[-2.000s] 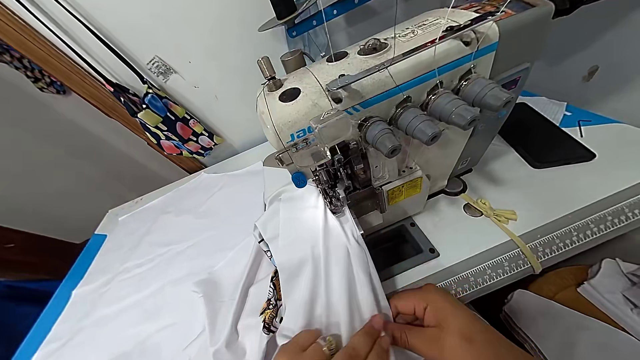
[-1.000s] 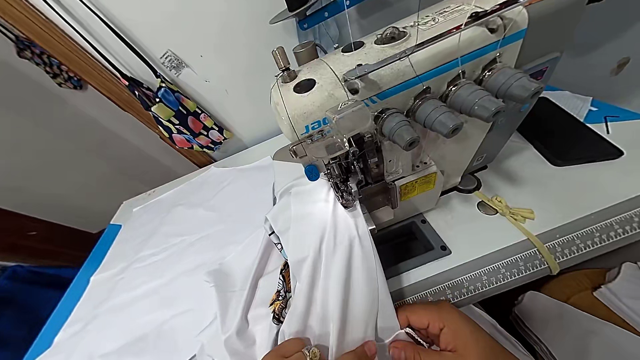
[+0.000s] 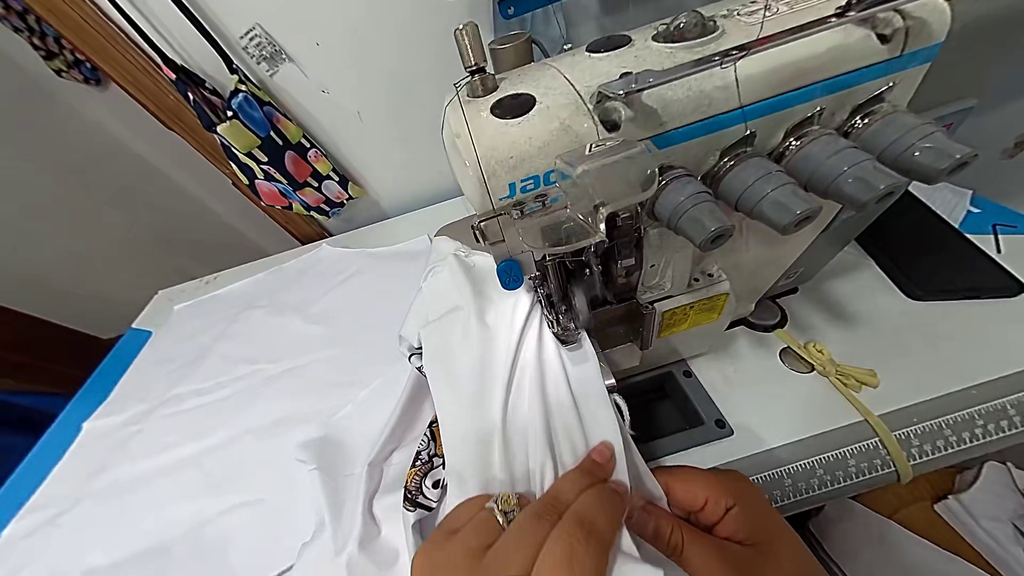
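Note:
White fabric (image 3: pixel 512 384) runs under the presser foot (image 3: pixel 564 324) of a white and blue overlock sewing machine (image 3: pixel 528 136) and spreads over the table to the left. A dark, orange and white print shows in one of its folds. My left hand (image 3: pixel 528 528), with a ring on one finger, rests on the fabric below the foot, its fingers pressing the cloth. Just right of it, my right hand (image 3: pixel 712 520) pinches the fabric's edge between thumb and fingers. The two hands are close together; the lower parts of both are cut off by the frame.
A black phone-like slab (image 3: pixel 936 248) lies on the table right of the machine. A yellow knotted strip (image 3: pixel 840 372) hangs over the measuring tape (image 3: pixel 880 452) along the front edge. A dark recessed tray (image 3: pixel 668 408) sits beside the foot. More white cloth (image 3: pixel 880 540) lies below, right.
My left hand has moved up over the fabric since a second ago, and its fingers lie farther onto the cloth. My right hand still grips the edge.

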